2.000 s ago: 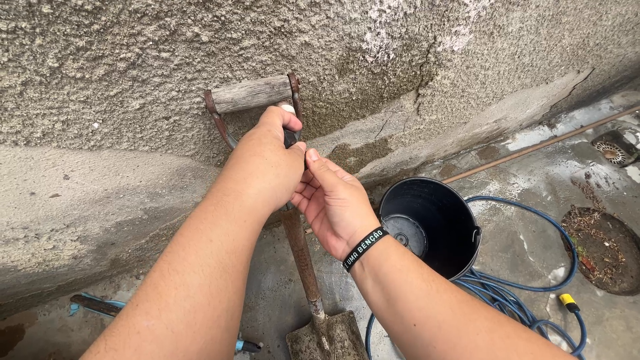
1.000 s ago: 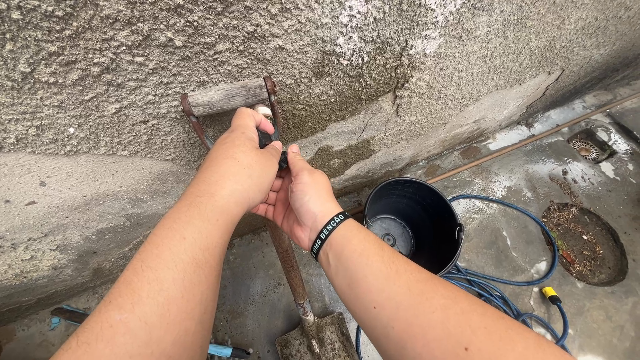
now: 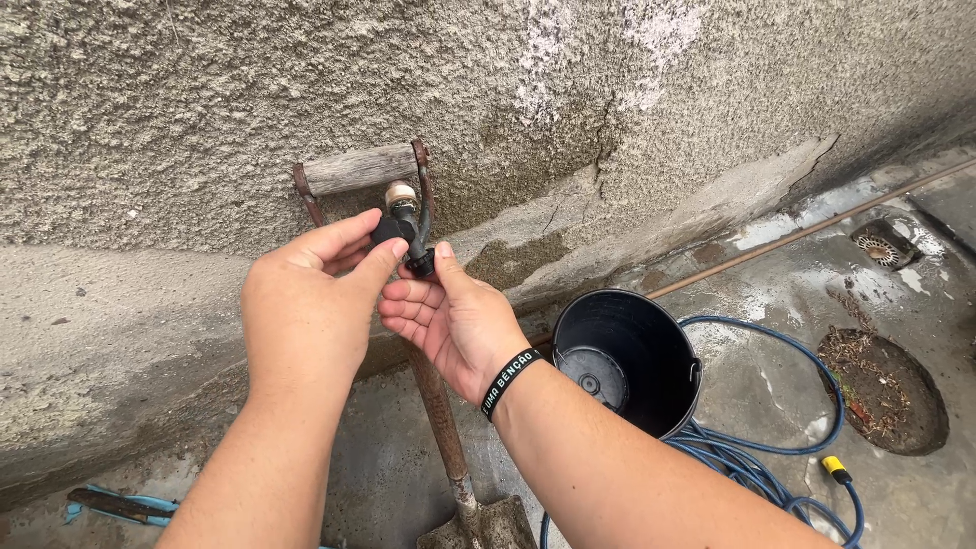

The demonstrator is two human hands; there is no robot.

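Note:
A black plastic tap (image 3: 412,227) comes out of the rough wall, with white thread tape around its threaded end. My left hand (image 3: 316,297) pinches the tap's dark handle between thumb and fingertips. Below it, my right hand (image 3: 450,320), with a lettered black wristband, has thumb and fingers around the black ring at the tap's outlet. Behind the tap leans a shovel (image 3: 435,412); its wooden grip (image 3: 360,169) rests against the wall and its blade is at the bottom of the view.
Right of my hands, a black bucket (image 3: 629,358) stands beside a coiled blue hose (image 3: 732,465) with a yellow connector (image 3: 835,467). Farther right are a floor drain (image 3: 877,248), a round debris-filled hole (image 3: 888,393) and a thin pipe (image 3: 808,229). A blue-and-black object (image 3: 122,505) lies lower left.
My hands stay at the tap, but my left hand has drawn back a little, so more of the tap shows between them.

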